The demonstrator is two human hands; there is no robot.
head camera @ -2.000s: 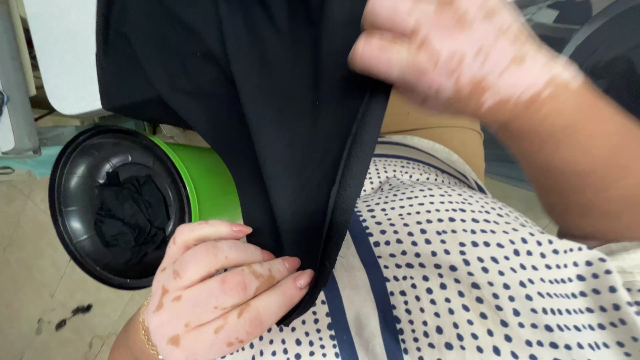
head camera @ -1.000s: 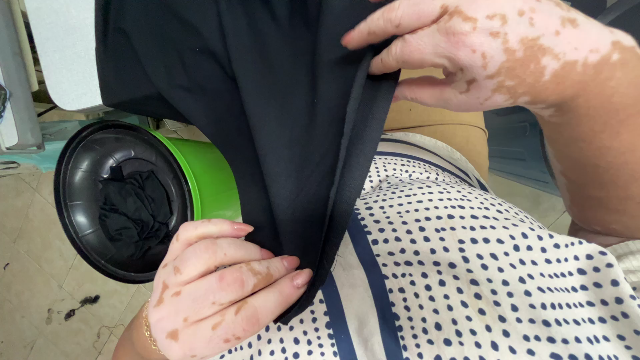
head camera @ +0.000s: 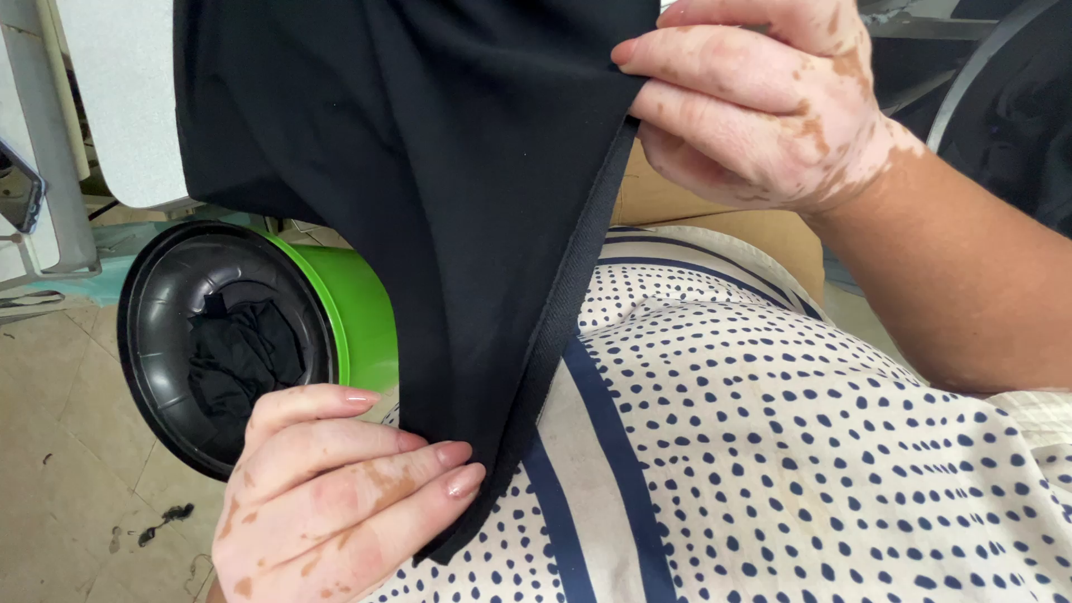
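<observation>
A piece of black fabric (head camera: 486,201) hangs between my two hands over my lap, a folded or hemmed strip running along its right edge. The lower corner of the fabric is pinched in my left hand (head camera: 335,494), its fingers lying on top and the thumb hidden. Near the top of the view, my right hand (head camera: 754,109) grips the fabric's right edge between fingers and thumb. Beneath the fabric is my white garment with navy dots and stripes (head camera: 754,419).
A green bucket (head camera: 356,310) with a black inside holds crumpled black cloth (head camera: 243,352), left of my lap. A light grey tabletop (head camera: 126,109) and a phone (head camera: 18,188) are at the upper left. Dark scraps (head camera: 163,521) lie on the tiled floor (head camera: 75,402).
My right hand has closed on the fabric's right edge, where one second ago its fingers were spread at the fold. The left hand stays at the lower corner.
</observation>
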